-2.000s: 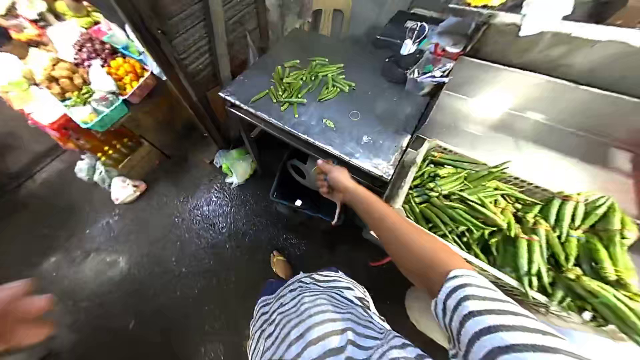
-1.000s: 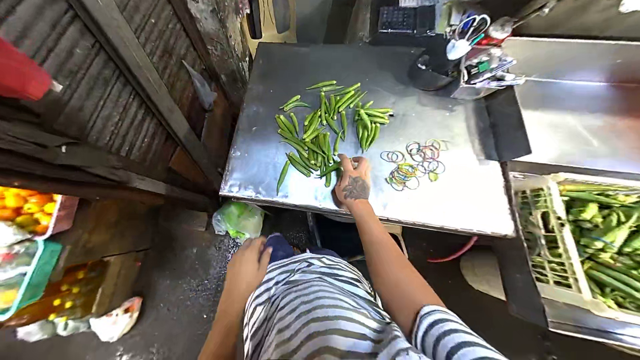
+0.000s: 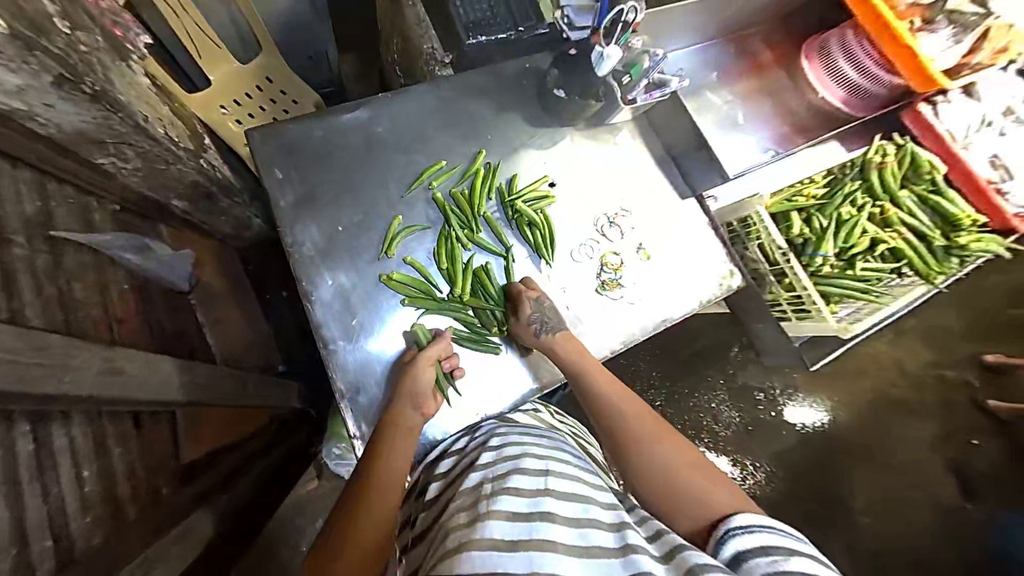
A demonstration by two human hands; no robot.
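Note:
My left hand (image 3: 426,372) is closed around a few okra pods (image 3: 442,382) near the front edge of the metal-topped table (image 3: 336,232). My right hand (image 3: 536,314) touches the right side of the loose okra pile (image 3: 456,272); its fingers are partly hidden, and whether it grips a pod I cannot tell. Just beyond it lies a smaller, tidier cluster of okra (image 3: 531,216). Rubber bands (image 3: 610,272) in several colours are scattered to the right of the pile.
A plastic crate (image 3: 800,276) of okra bundles stands at the right, beside a red tray. At the table's back is a holder with scissors (image 3: 614,36) and other items. A beige plastic chair (image 3: 256,100) is behind the table, and a wooden post stands left.
My left hand has come onto the table and closed around some okra; a second ago it was near my lap. My right hand remains by the pile. The view has turned and moved closer over the table.

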